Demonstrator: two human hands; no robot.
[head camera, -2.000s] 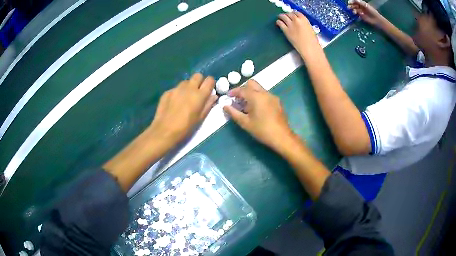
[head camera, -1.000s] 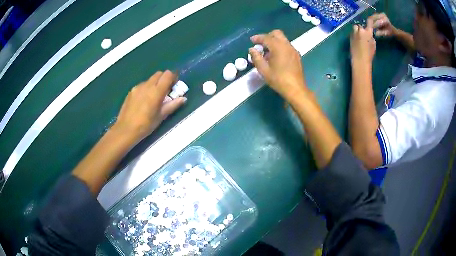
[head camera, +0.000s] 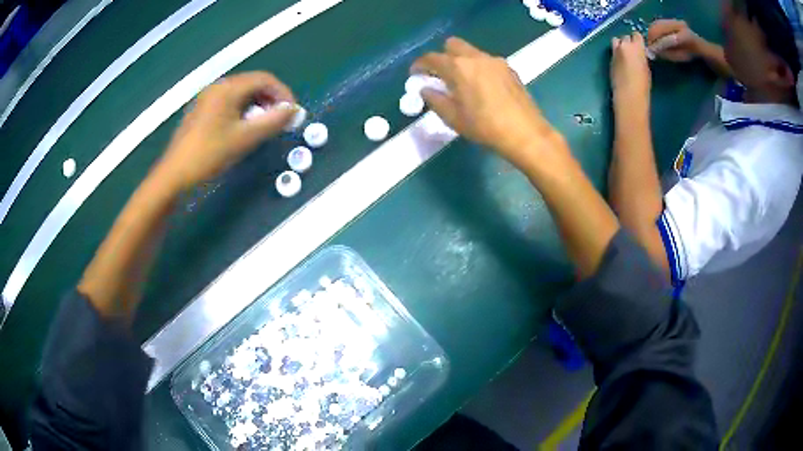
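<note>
Round white housings lie on the dark green conveyor. Three form a short row below my left hand, each showing a small ring or recess, and one sits alone near the guide rail. My left hand holds white housings between thumb and fingers, just above the belt. My right hand is over the belt beside the rail, its fingertips closed on a white housing; another lies just below them. A clear tub full of glittering white inserts stands on the green bench.
A neighbouring worker in a white polo works at the right, both hands over small parts. A blue tray of shiny parts is at the top, with white housings beside it. A small dark part lies on the bench. One white piece is far left.
My left hand has moved up, and three housings now lie in a row below it. My right hand has shifted slightly left. The far white piece has travelled left along the belt.
</note>
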